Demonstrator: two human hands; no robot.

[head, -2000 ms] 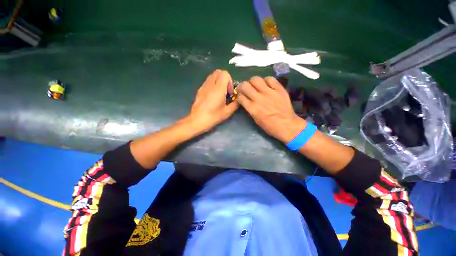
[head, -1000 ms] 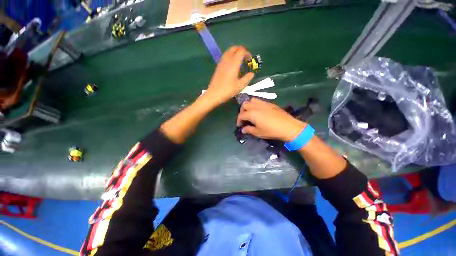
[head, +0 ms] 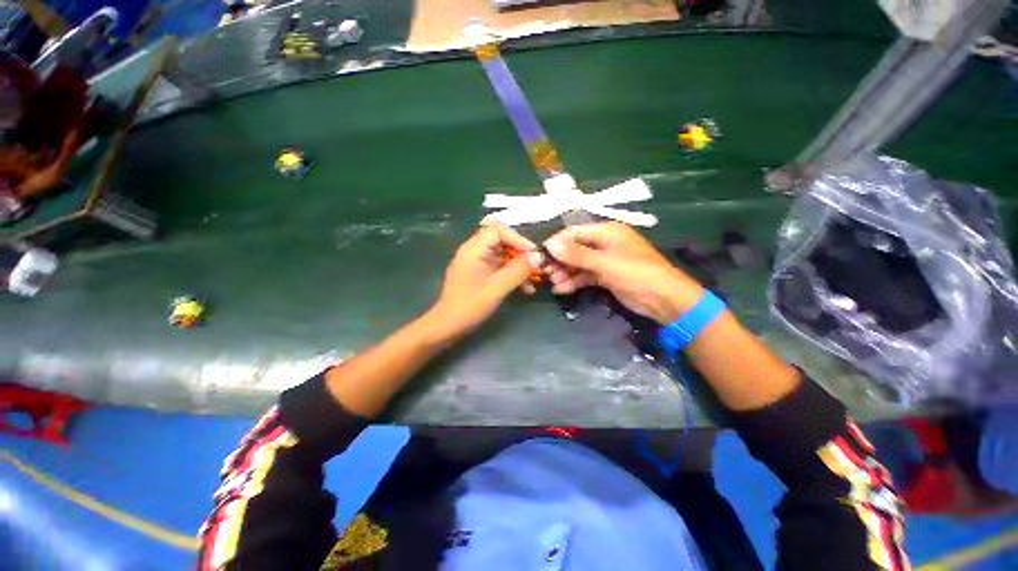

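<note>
My left hand [head: 488,273] and my right hand [head: 623,268] meet fingertip to fingertip at the near side of the white tape strips [head: 603,204]. A small black piece [head: 546,259] shows between the fingertips, mostly hidden. Orange spots [head: 516,255] show at my left fingertips. A loose pile of black pieces [head: 614,316] lies under and beside my right hand. A yellow-and-black coil [head: 698,136] stands on the green belt [head: 391,145] beyond the strips, to the right. My right wrist wears a blue band.
Other coils stand at left, one farther [head: 291,163] and one nearer [head: 186,311]. A blue-violet strip [head: 514,103] runs to a brown board [head: 430,28]. An open clear bag [head: 804,240] with black pieces lies right, below a metal upright [head: 882,100]. A metal frame [head: 123,221] is at left.
My left hand has let go of the coil beyond the strips and come back to meet my right hand. My right hand has lifted from the black pile. The view has shifted.
</note>
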